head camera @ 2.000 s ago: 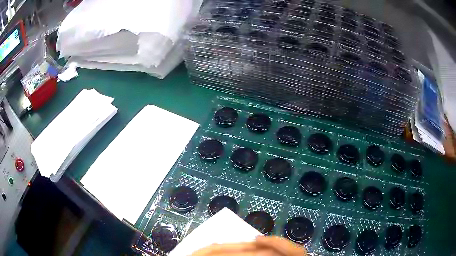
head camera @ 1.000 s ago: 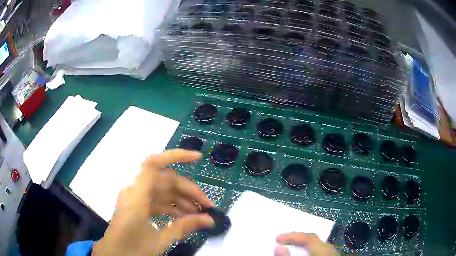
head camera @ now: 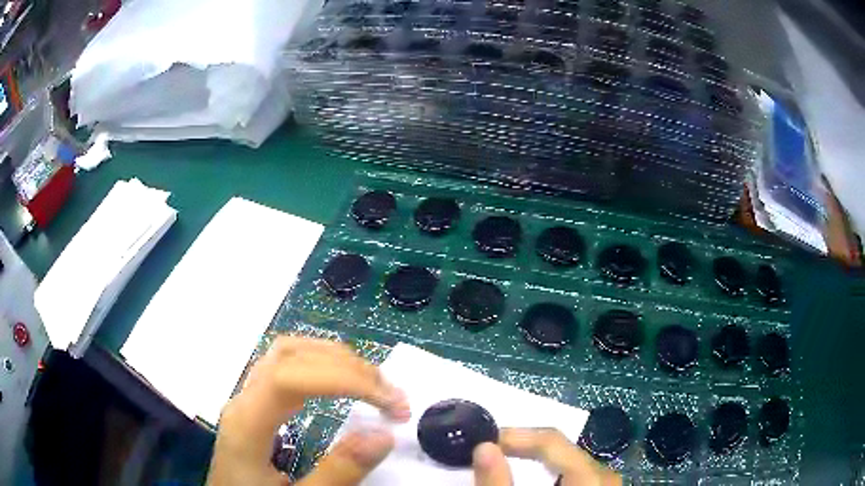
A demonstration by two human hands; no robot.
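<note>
A glossy round black part (head camera: 457, 433) is over a white sheet (head camera: 531, 410) at the bottom centre. My right hand (head camera: 541, 457), cut off by the bottom edge, grips the part's right side between thumb and finger. My left hand (head camera: 313, 408) is just left of the part, thumb and fingers apart, with nothing seen in it. The clear blister tray (head camera: 569, 289) lies behind, with black discs in its pockets. The sheet and hands hide its lower left pockets.
White sheets (head camera: 223, 294) and a folded white stack (head camera: 104, 261) lie at left. Stacked trays (head camera: 512, 114) stand behind the open tray. A white floppy pile (head camera: 180, 85) and red box (head camera: 47, 195) are at back left. Papers with a blue cover (head camera: 789, 171) are at right.
My left hand had the black part at its fingertips; now it is apart from it and my right hand holds the part. The view has shifted slightly right.
</note>
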